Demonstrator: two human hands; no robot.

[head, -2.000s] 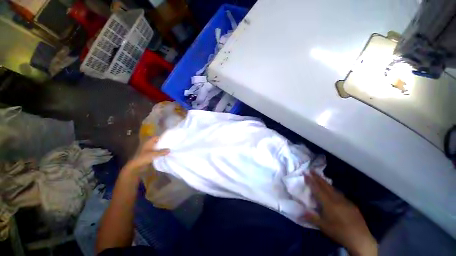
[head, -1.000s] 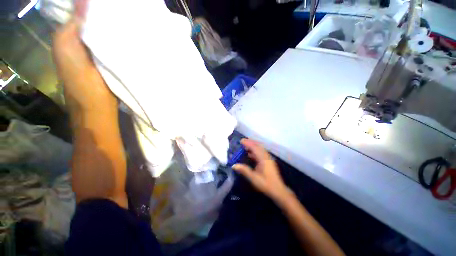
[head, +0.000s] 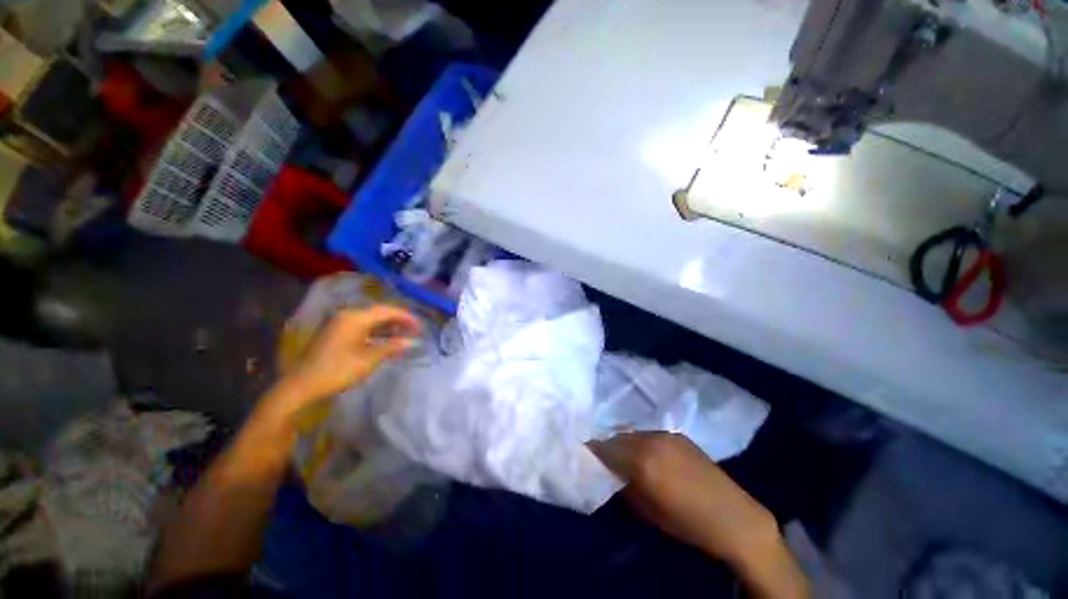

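Note:
A bunched white garment [head: 527,380] lies over the mouth of a clear plastic sack with yellow patches [head: 340,474], below the table's front edge. More thin white material [head: 691,404] spreads to its right. My left hand [head: 357,351] is at the sack's upper left, fingers curled with a small gap between thumb and forefinger, and no cloth shows in it. My right hand [head: 673,474] is at the garment's lower right. Its fingertips are hidden by the cloth, so its grip cannot be told.
The white table [head: 562,164] carries the sewing machine head [head: 867,70], its lit needle area, and black-and-red-handled scissors [head: 960,279]. A blue crate [head: 381,193] with white scraps stands left of the table. Beyond are a red stool [head: 287,222] and white basket [head: 217,164]. Pale cloth [head: 105,503] lies lower left.
The garment, held up high by my left hand a second ago, is now down and bunched at the sack. My right hand has moved to its lower right edge. The view has tilted downward.

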